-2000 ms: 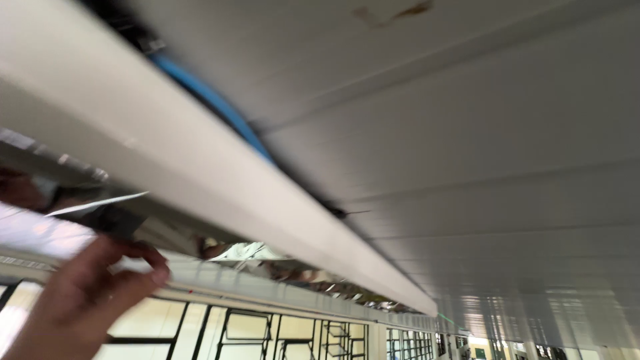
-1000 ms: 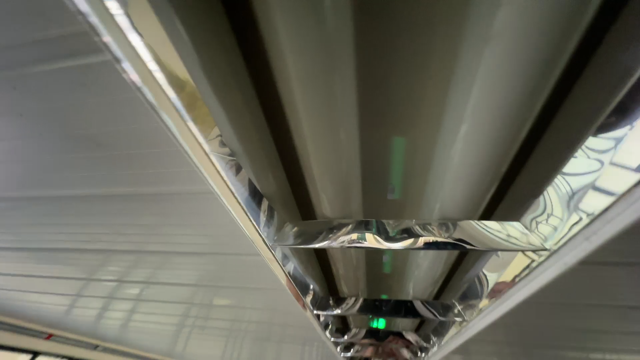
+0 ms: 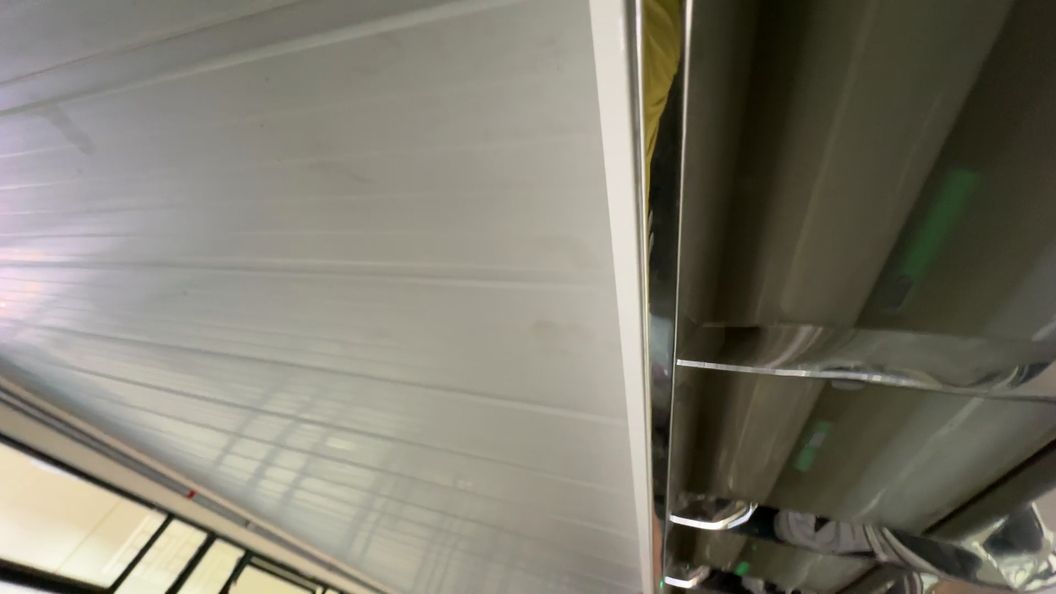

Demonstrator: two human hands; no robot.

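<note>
Neither of my hands shows in the view now. A long ceiling light fixture fills the right side, with a white outer edge [image 3: 620, 247] and a mirror-like metal side strip beside it. Inside it, a shiny reflector crosspiece [image 3: 825, 371] spans the channel, and more curved louvre pieces [image 3: 718, 521] follow farther along. The smooth inner housing [image 3: 784, 190] carries green reflections. A yellow patch [image 3: 658, 74] shows in the mirrored side strip at the top.
A pale panelled ceiling [image 3: 371, 247] adjoins the fixture on the left. At the lower left, a wall trim [image 3: 247, 524] runs above dark-framed windows [image 3: 186, 553].
The view has swung widely, from the fixture's outer side to its inside, then toward the ceiling on its left. A hand visible two seconds ago at lower left is out of view.
</note>
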